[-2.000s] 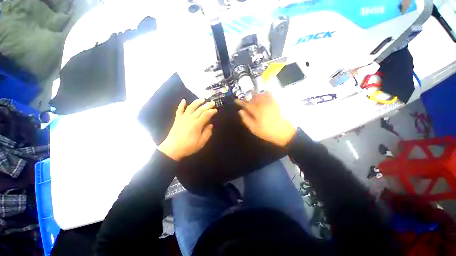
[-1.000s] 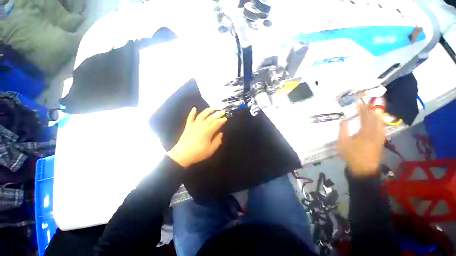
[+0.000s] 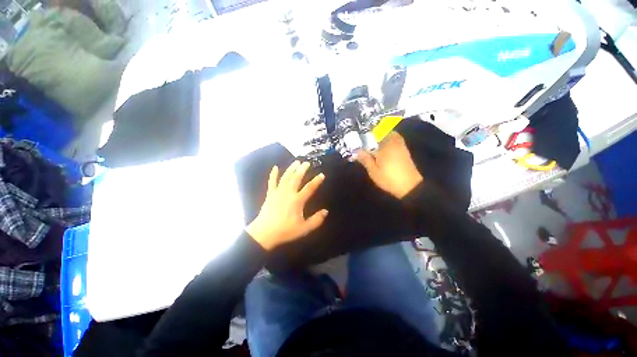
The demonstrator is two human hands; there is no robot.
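A black fabric panel (image 3: 335, 209) lies on the white table under both hands and hangs over the near edge. The sewing machine (image 3: 482, 84), white with a blue stripe, stands beyond it. Its shiny presser foot area (image 3: 349, 132) is at the panel's far edge. My left hand (image 3: 290, 208) lies flat on the panel with fingers spread, left of the needle area. My right hand (image 3: 392, 167) is on the cloth just right of the presser foot, by the yellow tab (image 3: 387, 127). Whether its fingers pinch the cloth is unclear.
Another flat black piece (image 3: 157, 122) lies at the table's far left. Red and yellow handles (image 3: 522, 150) and a dark bundle (image 3: 559, 132) are at the right end. A blue crate (image 3: 75, 279) and plaid garments (image 3: 24, 216) are left. A red stool (image 3: 594, 258) is at right.
My right hand went from the presser foot toward the red and yellow handles, then came back. Black cloth now spreads further right, covering the dark square and slim tool. The view shifted slightly.
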